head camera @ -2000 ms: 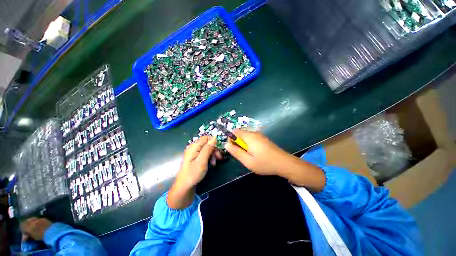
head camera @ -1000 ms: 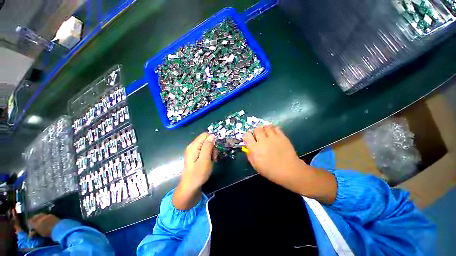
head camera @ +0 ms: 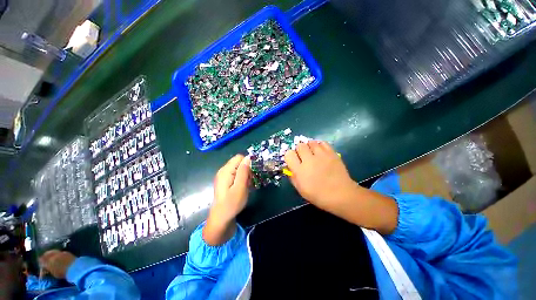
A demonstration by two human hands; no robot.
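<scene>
A loose pile of small green, white and silver circuit boards [head camera: 271, 146] lies on the dark green mat before me. My right hand [head camera: 320, 176] is closed around the yellow-handled cutters [head camera: 287, 172]; most of the tool is hidden under the fingers. My left hand [head camera: 231, 187] is at the pile's left edge, thumb and fingers pinched on a small circuit board that is mostly hidden. Beyond the pile stands a blue parts tray [head camera: 197, 136] heaped with the same small boards.
Blister trays with rows of parts [head camera: 130, 176] lie at left. Stacked blister trays [head camera: 432, 64] stand at upper right. An open cardboard box [head camera: 508, 196] with clear plastic is below the bench at right. Another person's hand [head camera: 57, 263] is at lower left.
Since the first frame my right hand has turned over the cutters, covering more of them. The tray and bench items have shifted slightly right in the view.
</scene>
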